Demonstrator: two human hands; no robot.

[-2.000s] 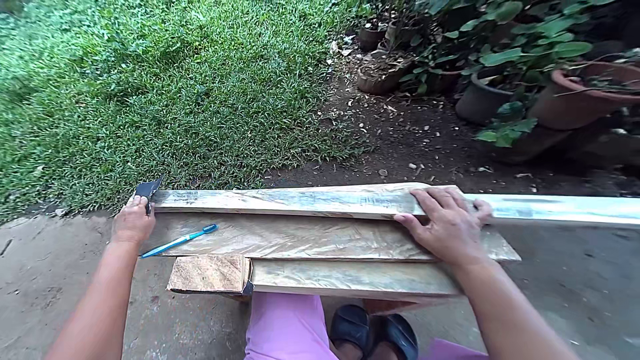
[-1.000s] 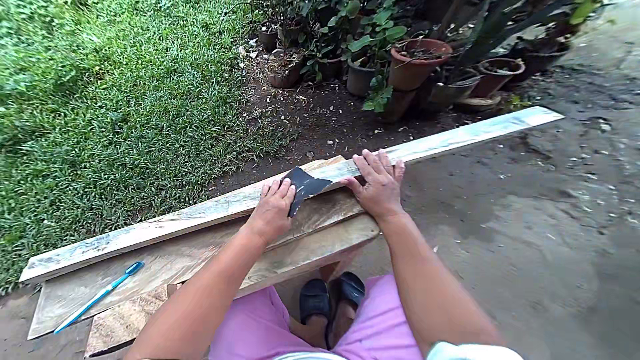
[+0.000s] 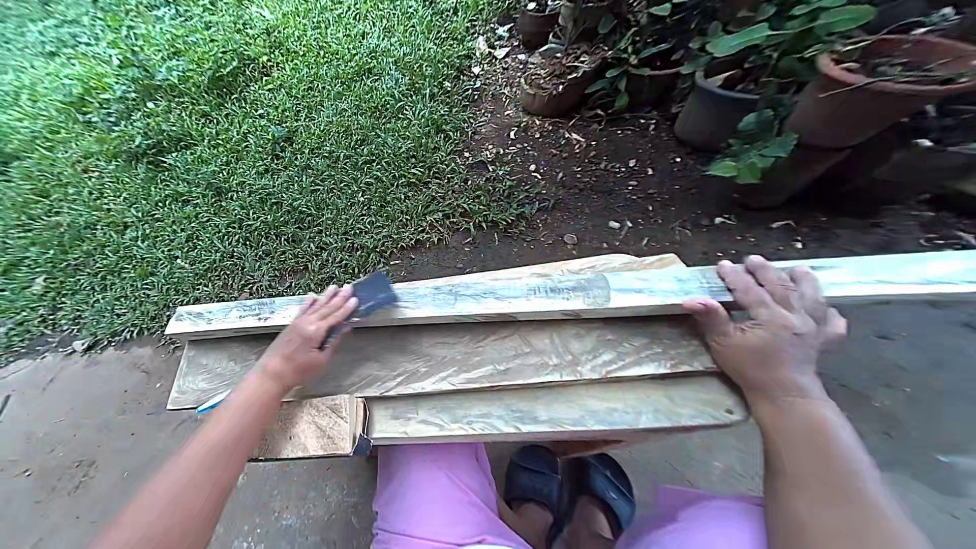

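Observation:
A long pale wooden strip lies across wider boards and runs off the right edge of the view. My left hand presses a dark sheet of sandpaper on the strip near its left end. My right hand grips the strip farther right, thumb on the near side and fingers over the top. Beneath lies a wide wooden board, with another board nearer my body. A brown block-like piece sits at the near left. The tip of a blue toothbrush shows beside my left forearm, which hides the rest.
Grass spreads beyond the boards on the left. Dark soil and a clay pot, a dark pot and other potted plants stand at the upper right. My legs and black footwear are below, on concrete ground.
Since one second ago, my left hand and the sandpaper have moved from mid-strip, close to my right hand, toward the strip's left end. The view has turned. My right hand stays on the strip.

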